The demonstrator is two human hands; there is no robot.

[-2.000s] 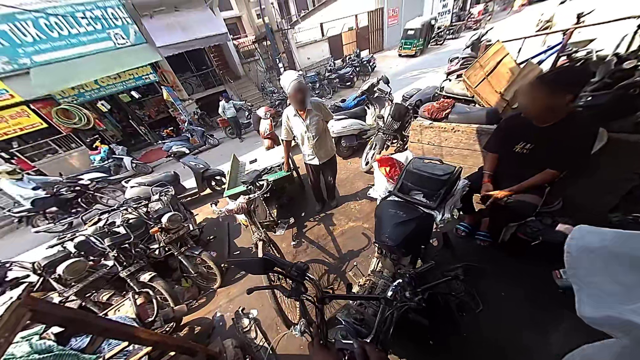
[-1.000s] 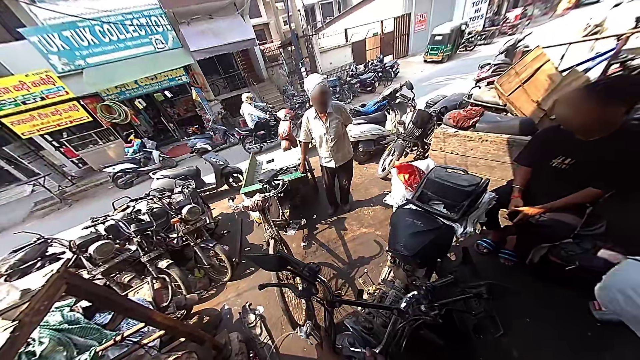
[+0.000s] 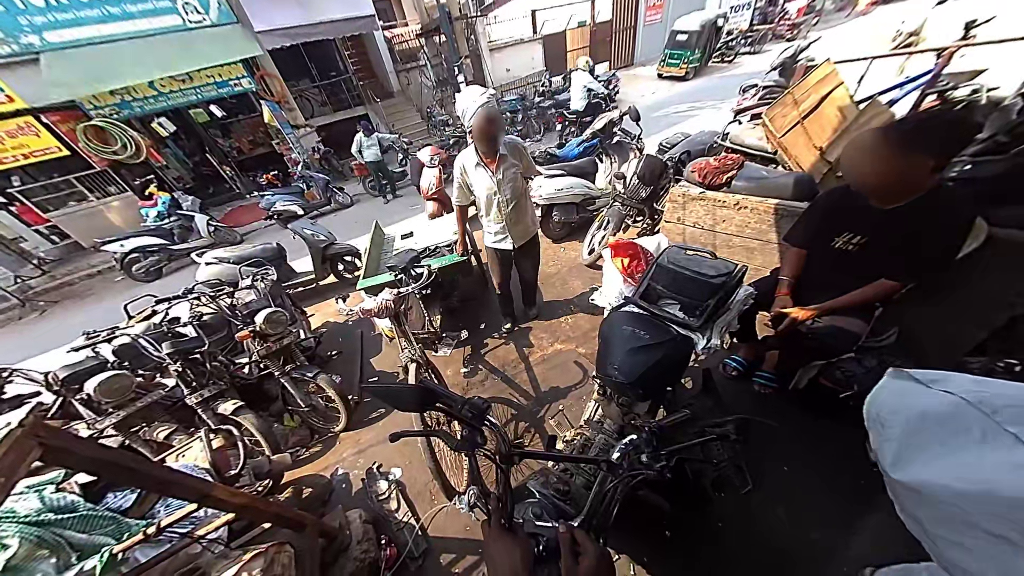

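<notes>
At the bottom edge, my left hand [image 3: 506,548] and my right hand [image 3: 582,550] are close together at the dark front part of a motorcycle, just below its handlebar [image 3: 552,456]. Shadow hides the fingertips, and whether either hand grips anything cannot be told. A black mirror [image 3: 404,398] and a lever stick out on the handlebar's left. Cables hang around the fork. Beyond stands the motorcycle's dark seat [image 3: 644,348], with a black crate-like bag [image 3: 690,284] at its far end.
A person [image 3: 498,200] stands by a cycle cart [image 3: 416,264]; another person [image 3: 864,240] sits at the right. Parked motorcycles [image 3: 200,360] crowd the left. A wooden frame [image 3: 168,476] crosses the lower left, and a pale cloth [image 3: 952,456] hangs at the lower right.
Both of my hands now show at the bottom edge, where little of them was visible before. The standing person has stayed beside the cart.
</notes>
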